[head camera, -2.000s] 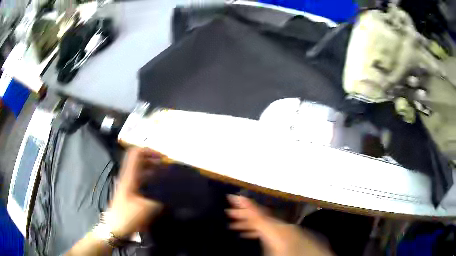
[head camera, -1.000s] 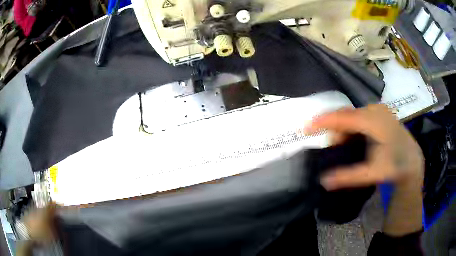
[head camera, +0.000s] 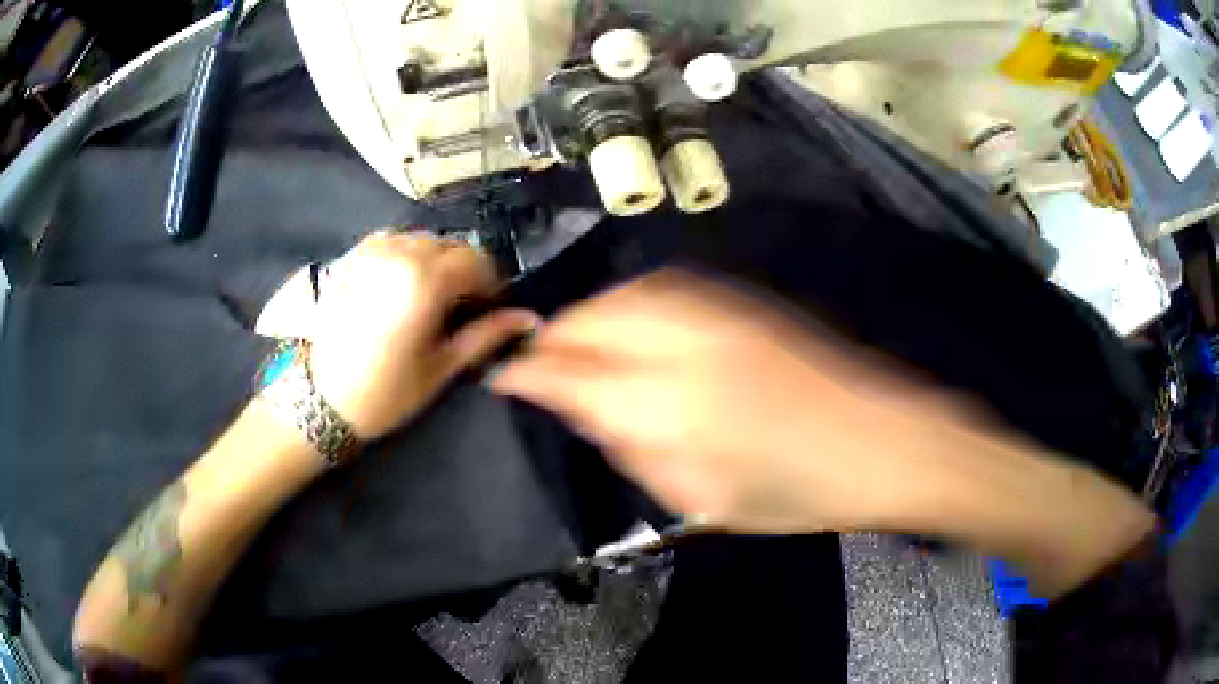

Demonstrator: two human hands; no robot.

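Note:
A dark cloth panel (head camera: 388, 535) covers most of the white table and hangs over its front edge. My left hand (head camera: 401, 314) lies on the cloth just left of and below the presser foot (head camera: 497, 227), its thumb and fingers pinching the cloth. My right hand (head camera: 682, 388), slightly blurred, meets it from the right, its fingertips pinching the cloth edge beside my left thumb. The cream sewing machine head (head camera: 388, 80) stands above the hands, with ribbed knobs (head camera: 626, 174) on its front. The needle tip is too small to tell.
A dark-handled bar (head camera: 198, 147) is at the upper left over the cloth. An orange-yellow cord coil (head camera: 1102, 167) and small white cones (head camera: 1182, 142) are at the right. A speckled floor (head camera: 889, 608) shows below the table.
Both hands have moved from the table's front edge up to the presser foot. The cloth that was below the edge now lies over the white tabletop and most of the metal plate.

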